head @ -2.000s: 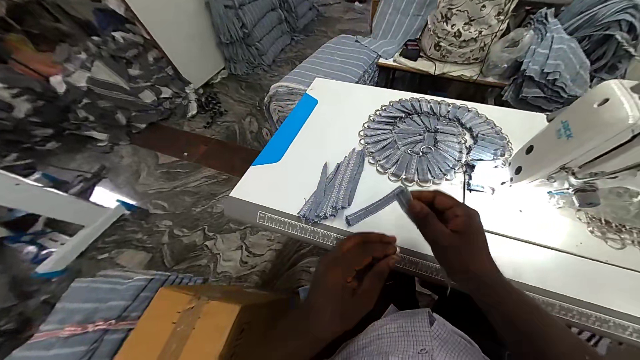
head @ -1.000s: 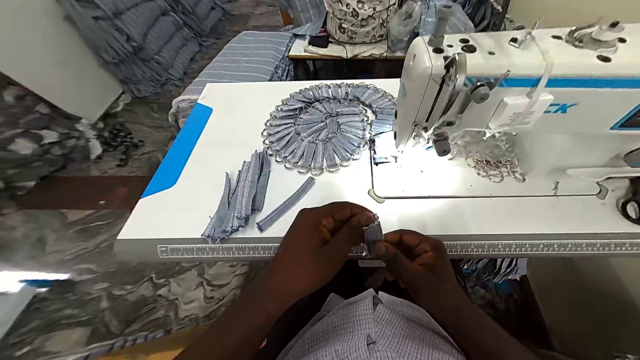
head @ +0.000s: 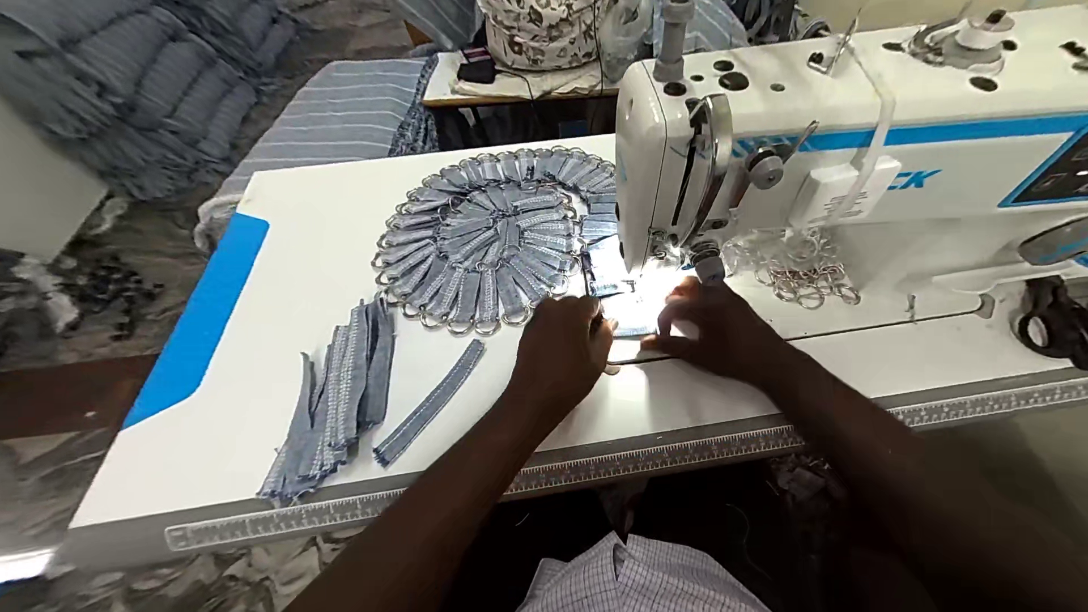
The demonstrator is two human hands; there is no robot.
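Under the needle area of a white Jack sewing machine [head: 680,178], my right hand [head: 718,327] has its thumb and fingers close together at the lit presser foot; glare hides what is between them. My left hand [head: 565,340] is just left of the needle plate, its fingers curled, with their hold hidden. Left of the machine head lies a coil of blue-grey fabric loops with metal rings [head: 476,238]. One loose fabric strip [head: 429,402] lies nearer the table's front edge. Beside it is a pile of similar strips [head: 340,391].
Loose metal rings [head: 812,285] lie behind my right hand, under the machine arm. A measuring tape [head: 663,450] runs along the front edge. Black-handled scissors [head: 1054,323] are at the right. Striped cloth [head: 340,115] and fabric bundles [head: 144,85] stand beyond the table.
Both hands have moved from the table's front edge to the needle area. The small fabric piece seen between them one second ago is no longer clearly visible. The loose strip lies where it did.
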